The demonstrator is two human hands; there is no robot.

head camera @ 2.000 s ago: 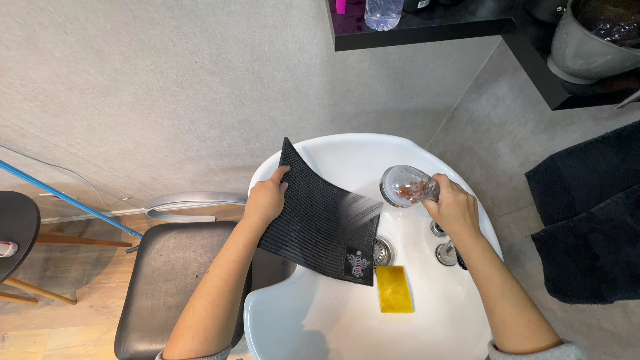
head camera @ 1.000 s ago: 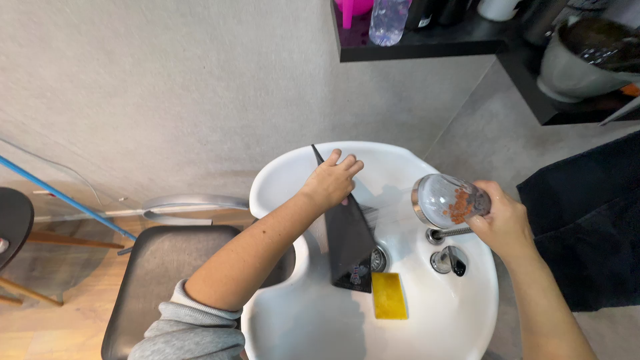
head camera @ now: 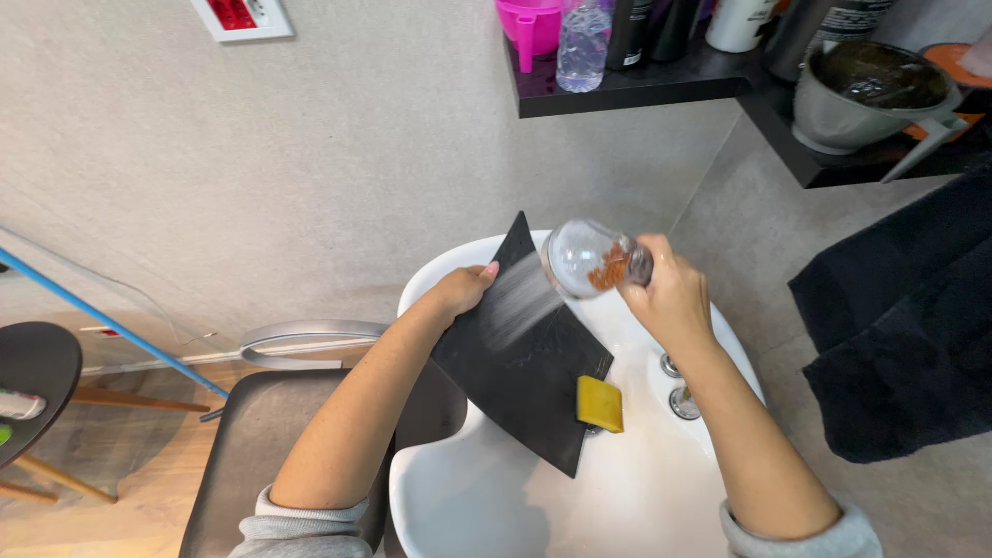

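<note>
My left hand [head camera: 465,291] grips the left edge of a black rubber mat [head camera: 527,372], which is tilted over a white ceramic shampoo basin [head camera: 434,473]. Its smooth side faces up. In my right hand [head camera: 670,294] is a clear shower head [head camera: 585,260] with orange beads inside, and its water spray lands on the upper part of the mat. A yellow sponge [head camera: 599,404] lies by the mat's lower right edge, partly over the drain. Chrome tap fittings [head camera: 685,403] show beside my right forearm.
Above the basin, a black shelf [head camera: 628,97] holds a plastic bottle [head camera: 583,46], a pink bowl [head camera: 535,27] and a grey tint bowl [head camera: 872,97]. Black towels [head camera: 907,325] hang at the right. A dark padded chair [head camera: 287,442] and a round stool [head camera: 35,372] stand at the left.
The mat has been turned from its ribbed side to its smooth side. My left hand has shifted from the mat's top to its left edge, and the spray again strikes the mat.
</note>
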